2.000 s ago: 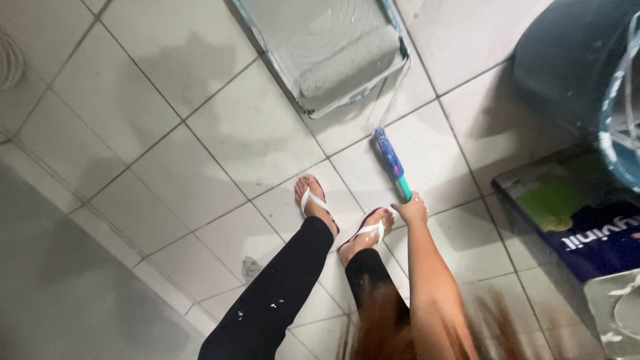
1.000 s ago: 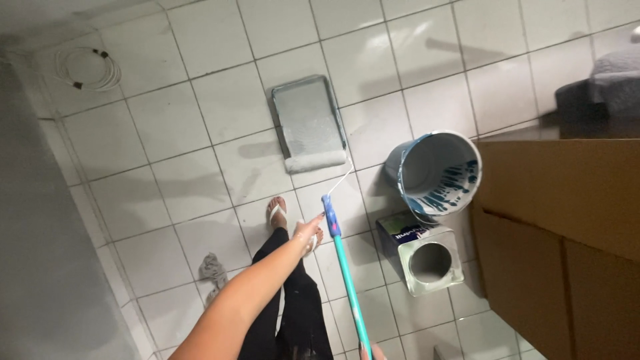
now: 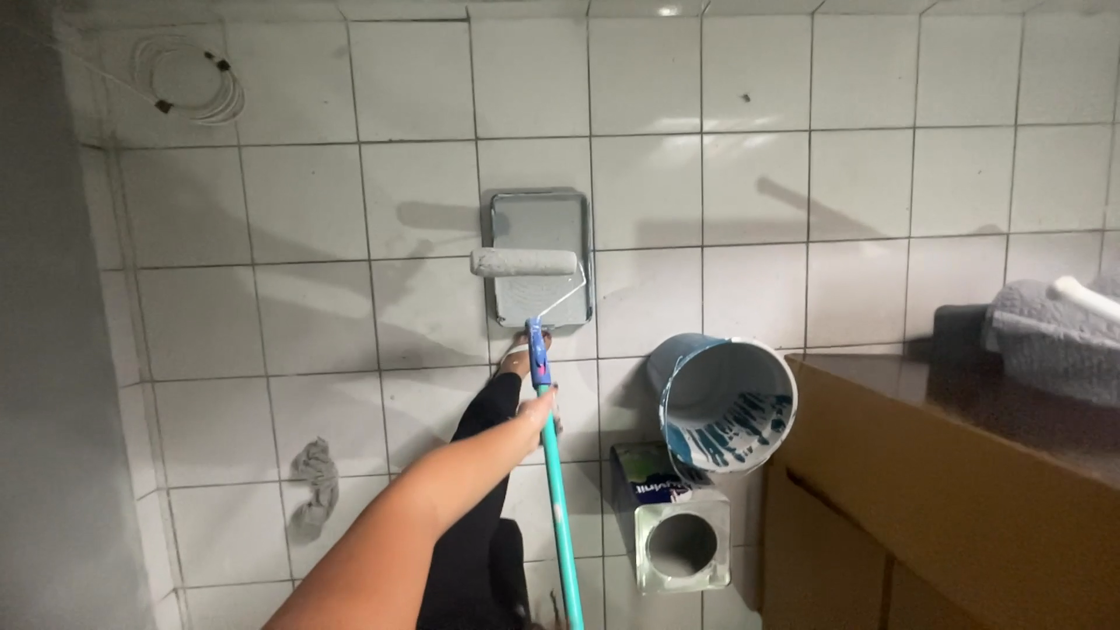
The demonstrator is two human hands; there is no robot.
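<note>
My left hand is closed around the top of a green extension pole, just below the blue roller-frame handle. The paint roller, coated in grey paint, is over the paint tray; its left end overhangs the tray's edge, and its shadow falls apart from it on the left. Grey paint covers the tray's inside. My right hand is out of view, and the pole runs off the bottom edge.
A paint-smeared bucket and an opened square paint can stand right of the pole. Beyond them is brown furniture. A grey rag and coiled white cable lie on the left floor.
The roller was down at the tray's near end and is now raised over its middle. My left hand stays on the pole; my right hand, seen lower on it one second ago, has left view.
</note>
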